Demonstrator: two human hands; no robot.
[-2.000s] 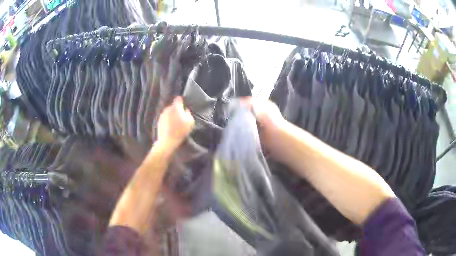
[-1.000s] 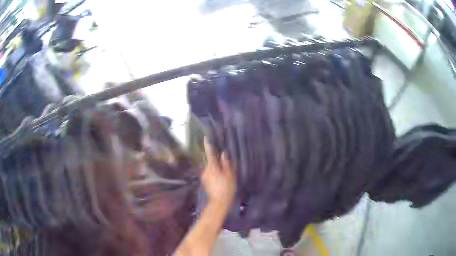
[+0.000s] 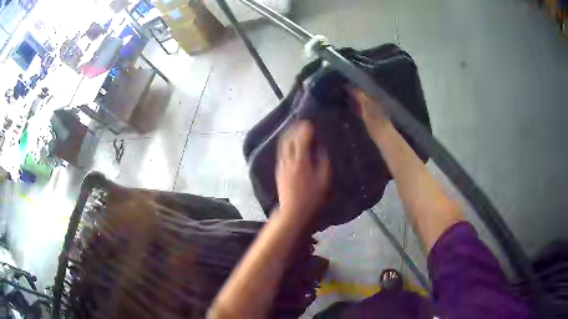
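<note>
A small bunch of dark jackets (image 3: 373,165) hangs at a long grey garment rail (image 3: 458,171). A white marker or hook (image 3: 316,45) sits on the rail just above their collars. My left hand (image 3: 302,168) is blurred and lies against the front of the bunch, its fingers on the dark cloth. My right hand (image 3: 369,112) is at the collar area just under the rail, touching the cloth. Its fingertips are partly hidden, so its grip is unclear.
Another rack (image 3: 73,237), packed with dark jackets (image 3: 187,249), stands at the lower left. Cartons (image 3: 193,28) and tables (image 3: 127,93) are at the upper left. A yellow floor line (image 3: 349,288) and a shoe (image 3: 391,279) show below. More dark garments (image 3: 551,274) hang at the lower right.
The view has swung right to a rail end with a small bunch. The fuller row has moved to the lower left. Both hands are now at the small bunch; one showed a second ago.
</note>
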